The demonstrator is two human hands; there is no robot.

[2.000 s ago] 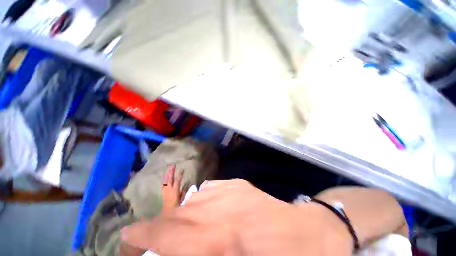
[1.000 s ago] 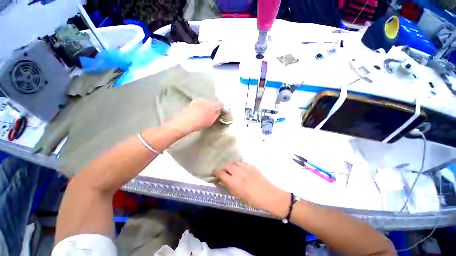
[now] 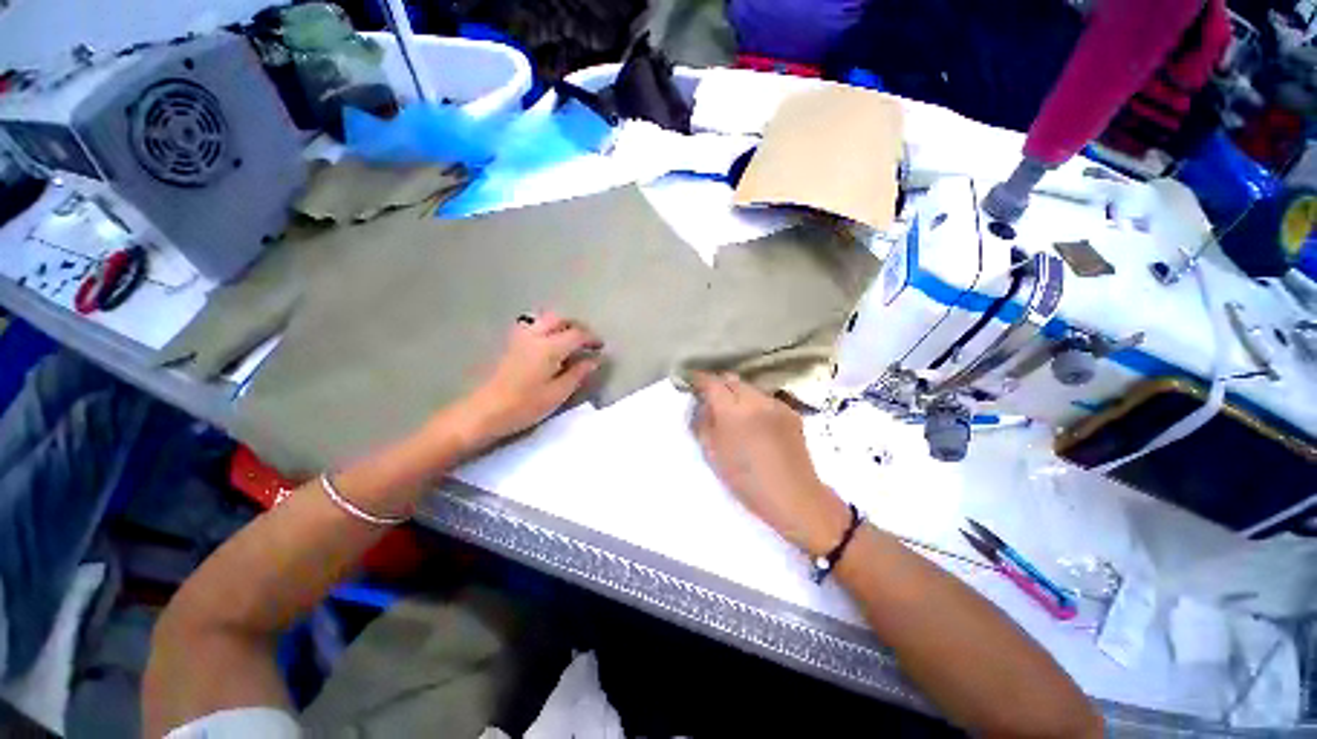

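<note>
A khaki cloth panel (image 3: 477,289) lies spread on the white table, left of the sewing machine (image 3: 946,289). Its right part is folded and bunched and reaches the presser foot (image 3: 898,390). My left hand (image 3: 537,378) lies palm down on the panel near its front edge, fingers bent and a little apart. My right hand (image 3: 744,433) is left of the presser foot, its fingertips closed on the cloth's front edge by the folds. Whether the cloth is under the needle is hard to tell.
Blue and pink snips (image 3: 1020,570) lie right of my right hand. A smartphone (image 3: 1206,451) is strapped to the machine. A tan cardboard piece (image 3: 823,152) lies behind the cloth. Red-handled scissors (image 3: 111,280) and a grey machine (image 3: 188,137) are far left. Khaki work (image 3: 419,671) lies below the table edge.
The view has swung, showing more of the machine and the cardboard. The cloth's bunched right part now reaches the presser foot. My left hand has moved left onto the flat panel; my right hand has moved nearer the needle.
</note>
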